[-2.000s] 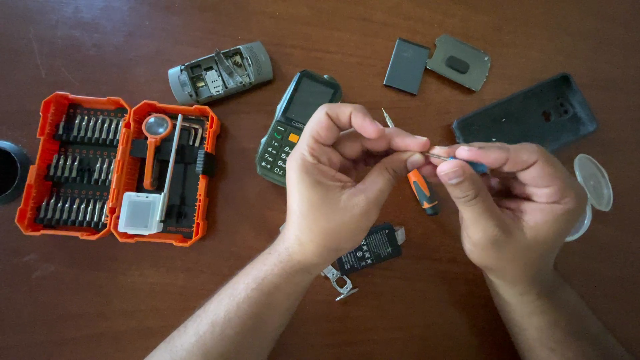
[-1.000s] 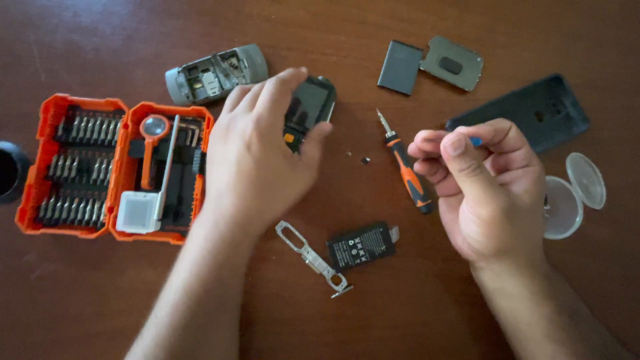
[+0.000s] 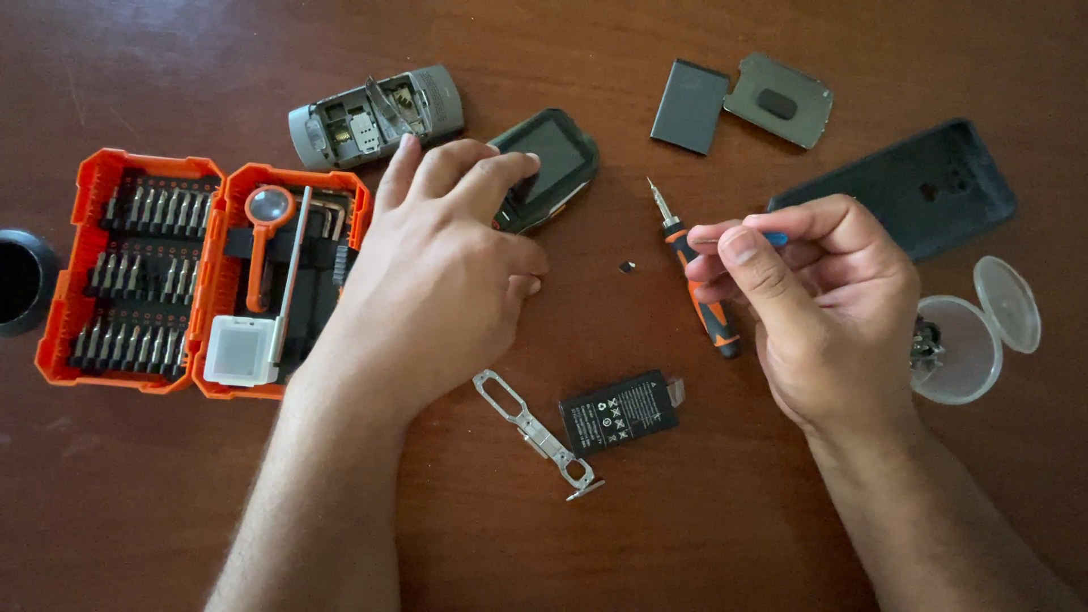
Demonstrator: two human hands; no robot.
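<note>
My left hand [image 3: 450,246] lies over the lower part of a dark green keypad phone [image 3: 552,174], its fingers apart; whether they touch the phone I cannot tell. My right hand [image 3: 816,297] pinches a small tool with a blue end [image 3: 775,239] between thumb and fingers, its thin tip pointing left. Beneath those fingers an orange and black screwdriver [image 3: 702,297] lies on the table, tip toward the top. A tiny dark part [image 3: 626,267] rests left of it. Nearer me are a black battery [image 3: 619,412] bearing writing and a thin metal bracket [image 3: 531,429].
At left stand an open orange bit case [image 3: 59,340] with a magnifier [image 3: 259,246], and a dark round container [image 3: 30,280]. An opened grey phone [image 3: 374,115] lies behind. Farther right are a flat battery [image 3: 690,106], a back cover [image 3: 780,100], a phone case [image 3: 918,187] and a clear tub [image 3: 969,374].
My left hand has parted from my right and moved left to the keypad phone. The right hand keeps the blue-ended tool. The bracket and tiny part, hidden or partly hidden before, now show.
</note>
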